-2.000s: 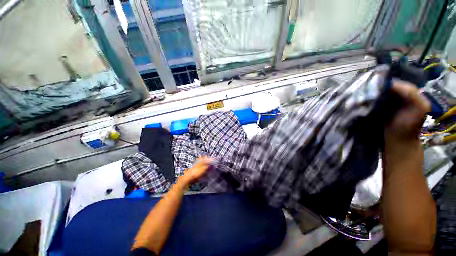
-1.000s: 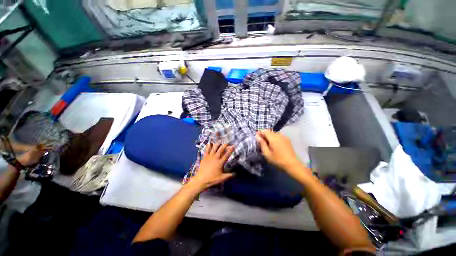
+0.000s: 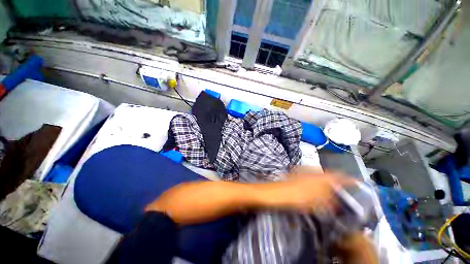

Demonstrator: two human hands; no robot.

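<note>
A plaid garment [image 3: 268, 240] is bunched at the lower right, partly over the navy padded board [image 3: 129, 178]. My left arm reaches across the board, and my left hand [image 3: 335, 191] is blurred at the upper part of the cloth, with its fingers closed on it. My right hand [image 3: 355, 248] is blurred low at the right, beside the same cloth; its fingers cannot be made out. More plaid cloth [image 3: 263, 149] lies heaped behind the board, with a black garment part [image 3: 210, 121] on its left.
The white-covered table [image 3: 126, 124] lies around the board. Brown cloth [image 3: 31, 154] and pale crumpled cloth [image 3: 28, 206] are at the left. A white round item [image 3: 342, 132] stands at the back right. A blue item [image 3: 407, 211] and yellow hose [image 3: 444, 234] are at the right.
Both hands have moved right with plaid cloth from the board. My left arm now crosses the board. The view has shifted, and the neighbouring worker's hands are out of view.
</note>
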